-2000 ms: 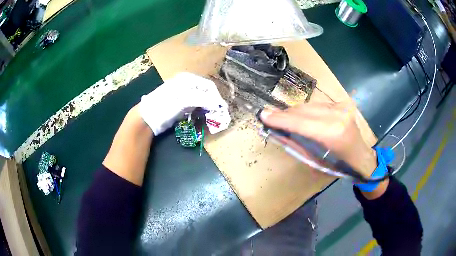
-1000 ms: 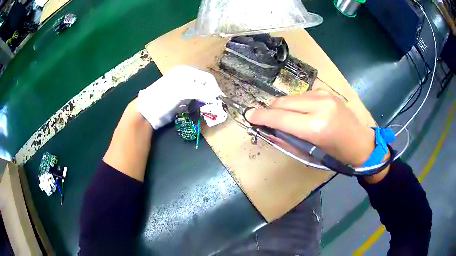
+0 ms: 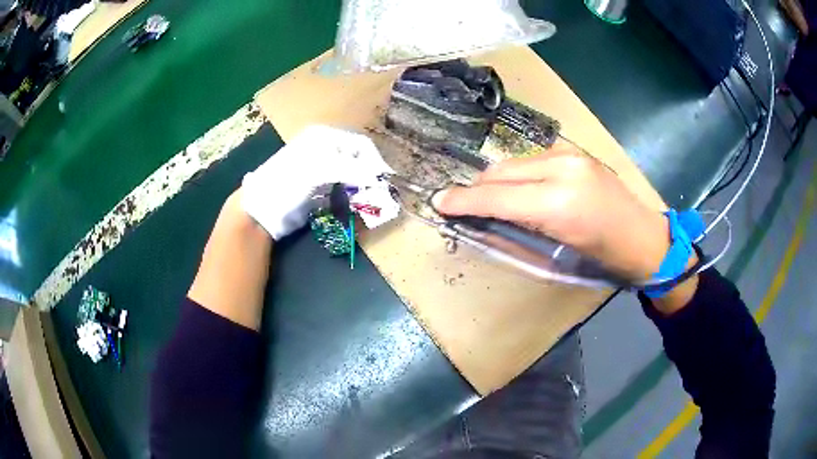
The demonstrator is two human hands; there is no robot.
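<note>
My left hand (image 3: 309, 179), in a white glove, holds a wired board assembly over the left edge of the cardboard mat (image 3: 502, 332). Its green circuit board (image 3: 331, 235) hangs below the glove. Its white part (image 3: 376, 208) with red marks faces right, and a green lead wire (image 3: 352, 242) hangs down. My bare right hand (image 3: 555, 211), with a blue strap (image 3: 676, 255) on the wrist, grips a dark soldering iron (image 3: 528, 246). The iron's tip reaches the top of the white part; whether it touches is too small to tell.
The dirty black iron stand (image 3: 439, 108) is on the cardboard behind my hands. A translucent fume hood (image 3: 430, 31) hangs above it. Another wired assembly (image 3: 92, 327) lies at left, and one more (image 3: 148, 31) is on the green surface at far left. A dark blue box (image 3: 694, 40) stands far right.
The iron's tip has come from over the mat, right of the assembly, to the white part. The view has shifted slightly. The left hand keeps its hold.
</note>
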